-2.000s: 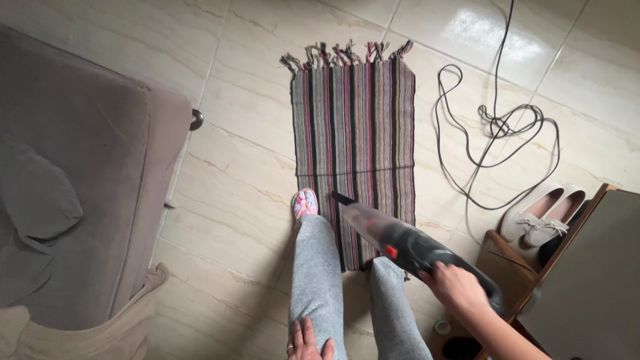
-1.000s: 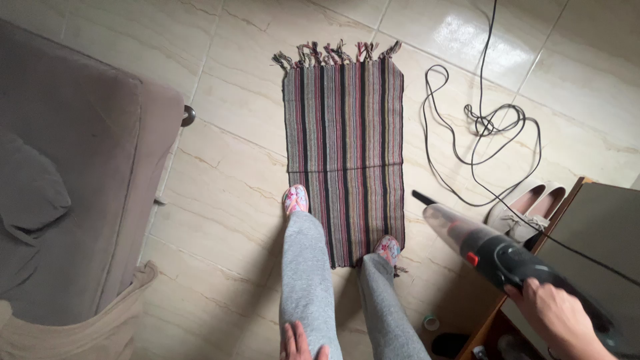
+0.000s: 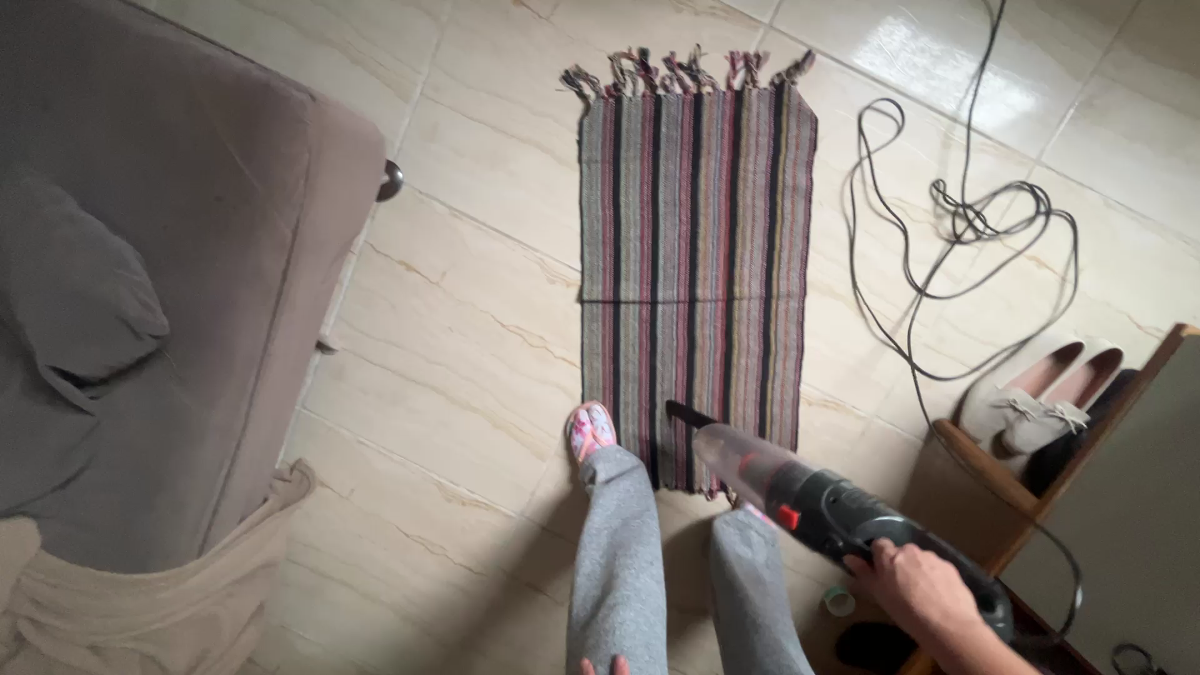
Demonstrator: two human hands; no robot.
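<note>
My right hand [image 3: 914, 581] is closed around the handle of a black handheld vacuum cleaner [image 3: 844, 506] with a clear dust bin and a red button. Its narrow black nozzle points up and left, over the lower part of a striped woven rug [image 3: 694, 253] with a tasselled far end. Only fingertips of my left hand [image 3: 605, 667] show at the bottom edge, by the left leg of my grey trousers [image 3: 619, 562]; what they do is mostly cut off. My left foot, in a floral slipper [image 3: 591, 429], is at the rug's left edge.
A grey sofa [image 3: 206, 281] fills the left side, with a beige cloth [image 3: 159, 600] at its near end. To the right, a loosely coiled black cord [image 3: 909, 347] lies on the tiled floor. Light flat shoes [image 3: 1022, 403] stand in a wooden cabinet [image 3: 1097, 459] at right.
The vacuum cleaner in my right hand was over the rug, swung right off its edge, and is now back left over the rug. My left hand has slipped mostly out of view.
</note>
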